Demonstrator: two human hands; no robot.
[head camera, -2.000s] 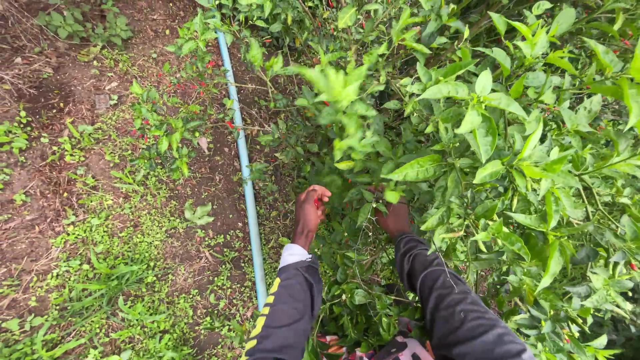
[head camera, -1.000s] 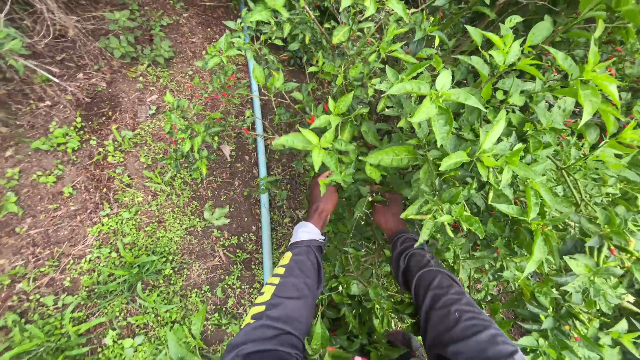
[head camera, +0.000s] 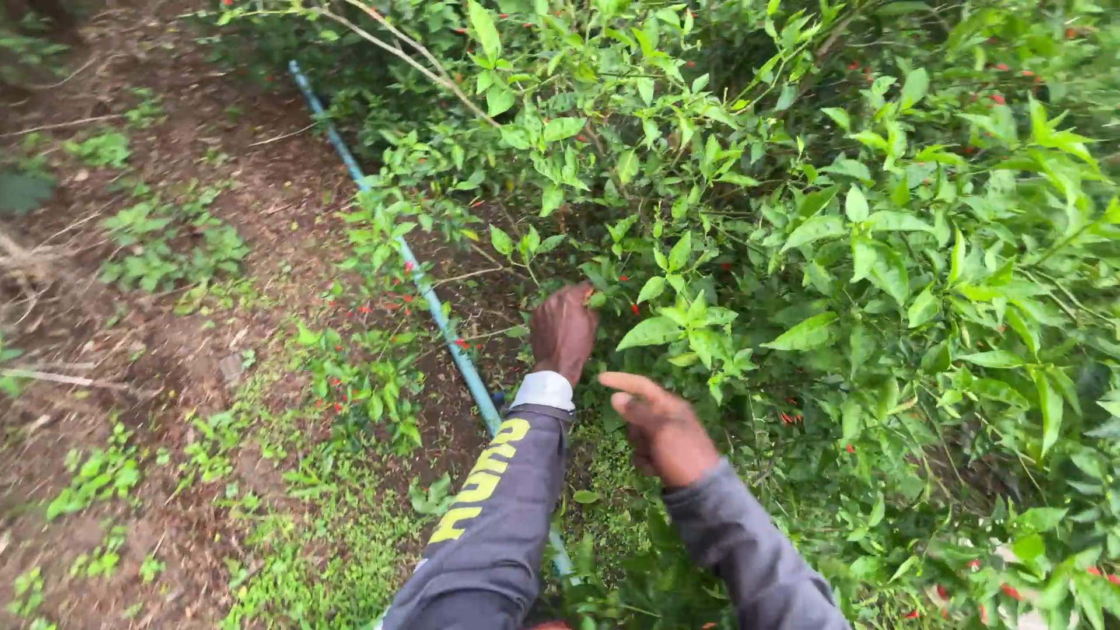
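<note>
My left hand (head camera: 564, 331) reaches in among the leaves of a chili pepper bush (head camera: 691, 328), back of the hand up. Its fingertips are partly hidden at a leaf with a small orange-red spot, so what it grips does not show. Closer to me and to the right, my right hand (head camera: 662, 429) is raised over the foliage, index finger and thumb stretched toward the left, the other fingers curled under. Whether anything lies in its palm cannot be seen. A small red chili pepper (head camera: 635, 309) hangs just right of my left hand.
A blue pipe (head camera: 442, 319) runs along the ground left of the bush, crossed by twigs. A small pepper plant with red fruit (head camera: 367, 385) grows beside it. Bare soil with low weeds (head camera: 175, 236) lies at the left. Thin branches (head camera: 420, 52) arch over the top.
My right hand, earlier partly hidden among the leaves, is now out in plain sight, with its index finger extended. The view has shifted and shows more of the bush ahead.
</note>
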